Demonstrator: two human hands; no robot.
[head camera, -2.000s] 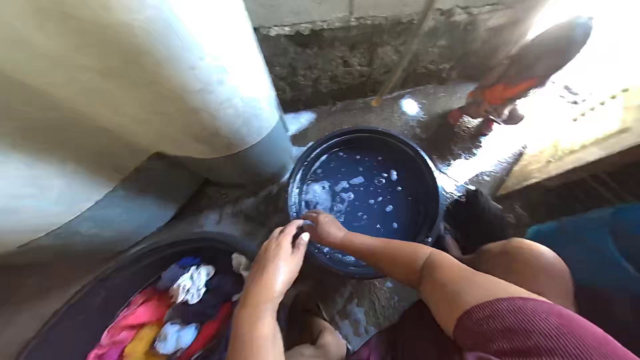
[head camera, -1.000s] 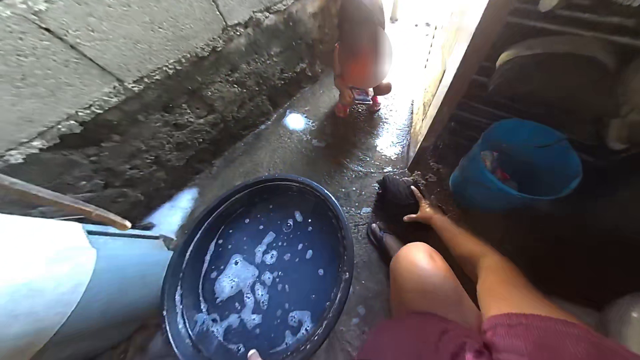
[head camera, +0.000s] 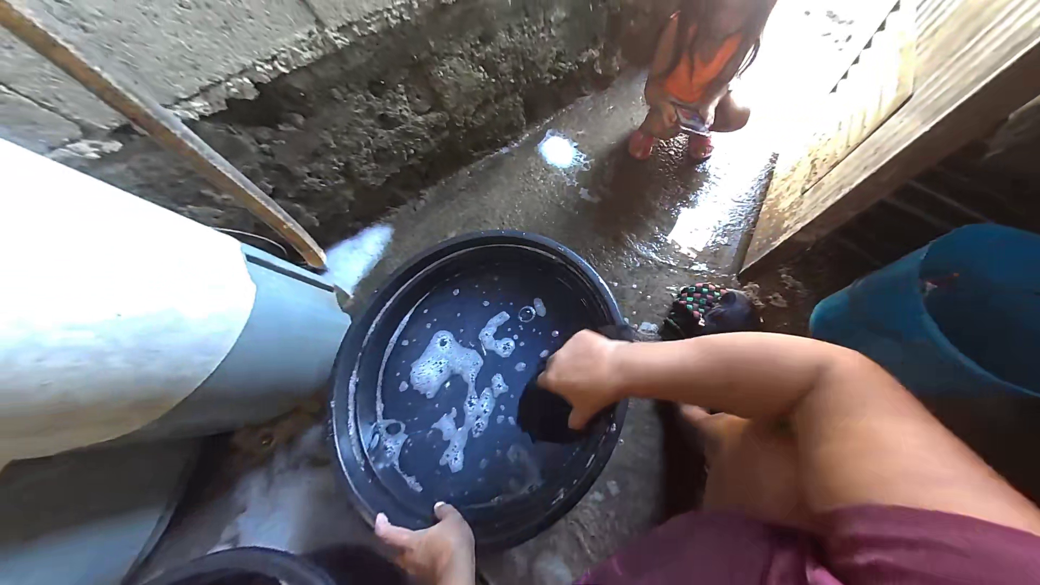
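Observation:
A round dark plastic basin (head camera: 361, 479) holds water with patches of soap suds (head camera: 443, 361). My right hand (head camera: 581, 378) grips a black cloth (head camera: 548, 413) at the basin's right side, partly in the water. At the near rim is my left hand (head camera: 431, 544), its thumb and fingers apart, touching or very close to the edge, with no item in it. Beyond my right forearm, beside the basin, lies a dark bundle with a colored checked part (head camera: 703, 305).
A person (head camera: 703, 73) crouches on the wet concrete ahead. A blue plastic bucket (head camera: 869, 317) is at right, below a wooden board (head camera: 877, 154). A pale rounded container (head camera: 122, 325) stands left, near a leaning wooden stick (head camera: 171, 130). Another dark tub's rim (head camera: 244, 561) shows at bottom left.
My right hand has moved left from a dark bundle beside the basin and now holds black cloth in the basin. More of my left hand shows at the near rim.

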